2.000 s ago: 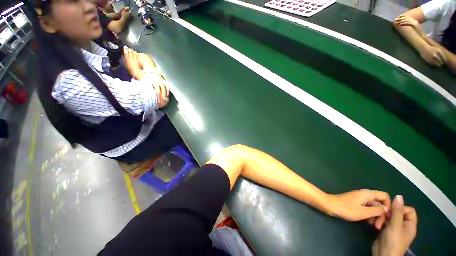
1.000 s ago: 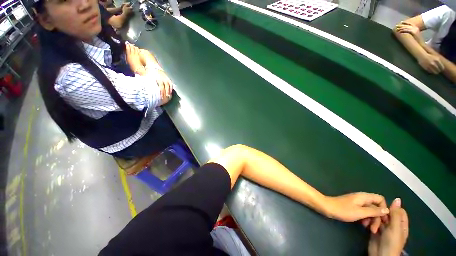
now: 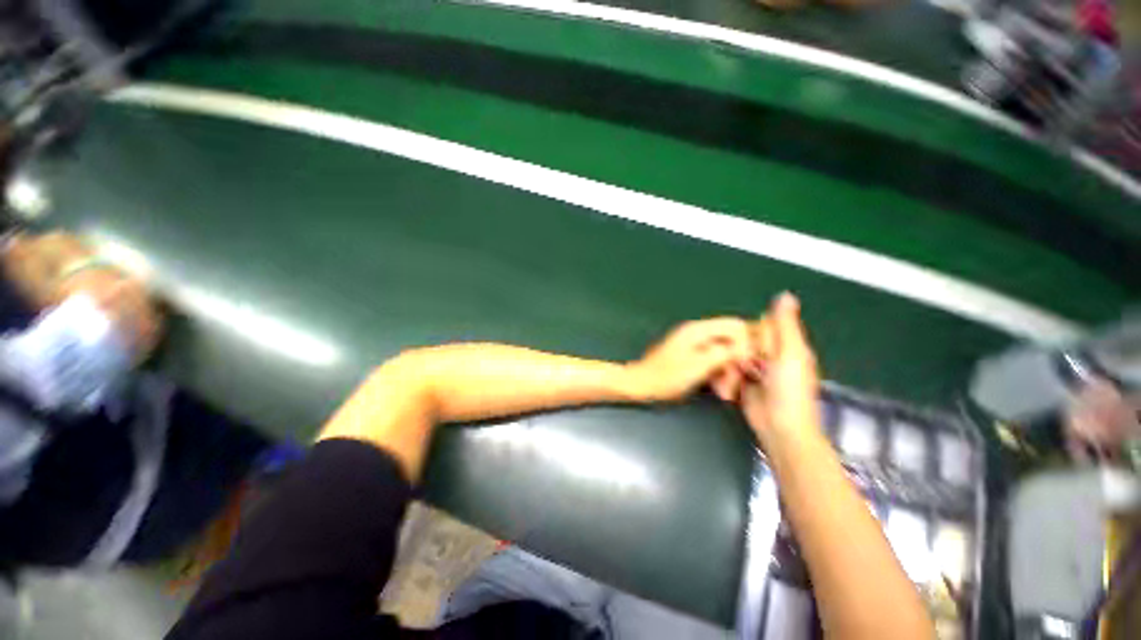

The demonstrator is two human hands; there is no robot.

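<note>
My left hand point(image 3: 696, 358) and my right hand point(image 3: 783, 375) touch each other above the glossy green worktop point(image 3: 526, 481). The fingers of both are curled together, and no object shows between them; blur hides the finger detail. My left forearm rests along the worktop. My right forearm lies across a compartment tray point(image 3: 903, 453) with pale rectangular parts in a black-and-clear grid. The forearm hides part of the tray.
The green conveyor belt point(image 3: 563, 119) with its white edge strip point(image 3: 601, 198) runs across beyond the worktop. A person's arms point(image 3: 88, 281) rest at the left. Blurred grey equipment point(image 3: 1049, 375) stands right of the tray.
The view has swung to the right. The tray and grey equipment have come into view, and the neighbour has shifted to the left edge. My hands are still together.
</note>
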